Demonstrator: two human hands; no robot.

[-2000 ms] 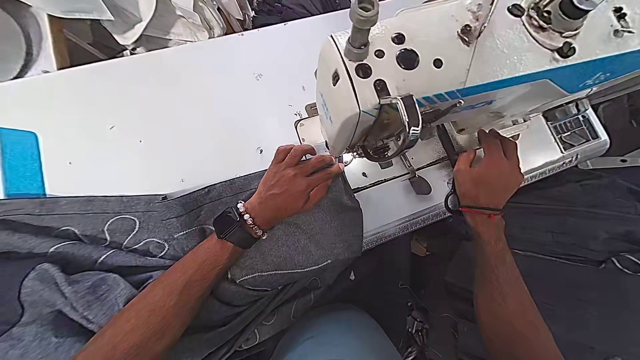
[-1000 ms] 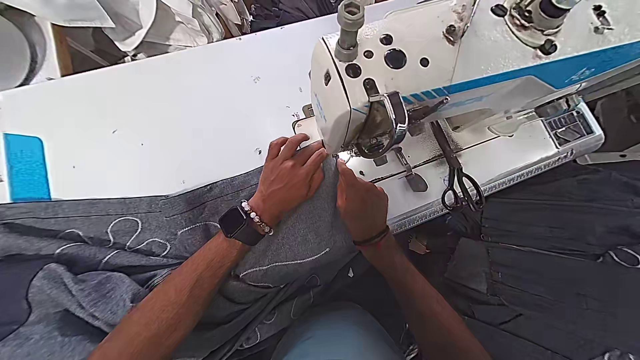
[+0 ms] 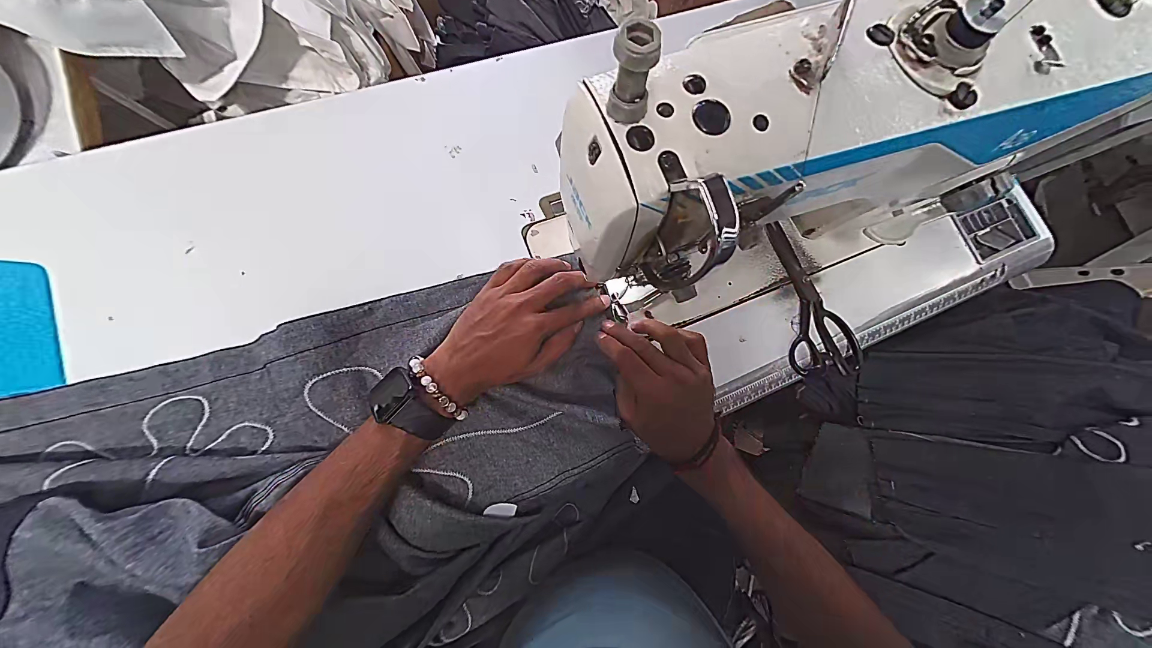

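Note:
Dark grey fabric (image 3: 531, 459) with white looped threads lies on the left of the table and reaches the needle area of a white and blue sewing machine (image 3: 603, 180). My left hand (image 3: 513, 328), with a watch and beaded bracelet at the wrist, rests flat on the fabric, fingertips beside the presser foot (image 3: 617, 308). My right hand (image 3: 661, 382) has its bent fingers on the fabric's edge just in front of the foot; whether they pinch it is hidden. Black-handled scissors (image 3: 823, 337) lie on the machine bed, to the right of my right hand.
The white tabletop (image 3: 270, 207) stretches behind the fabric, with a blue patch (image 3: 27, 328) at its left. More dark fabric (image 3: 1008, 486) with white threads lies at the right. Pale cloth (image 3: 243, 54) is heaped beyond the table's back edge. A small bobbin tray (image 3: 994, 229) sits at the bed's right end.
My right hand has moved left from the scissors area on the machine bed to the fabric by the presser foot. The scissors' handles, first hidden by it, now show. My left hand stays on the fabric.

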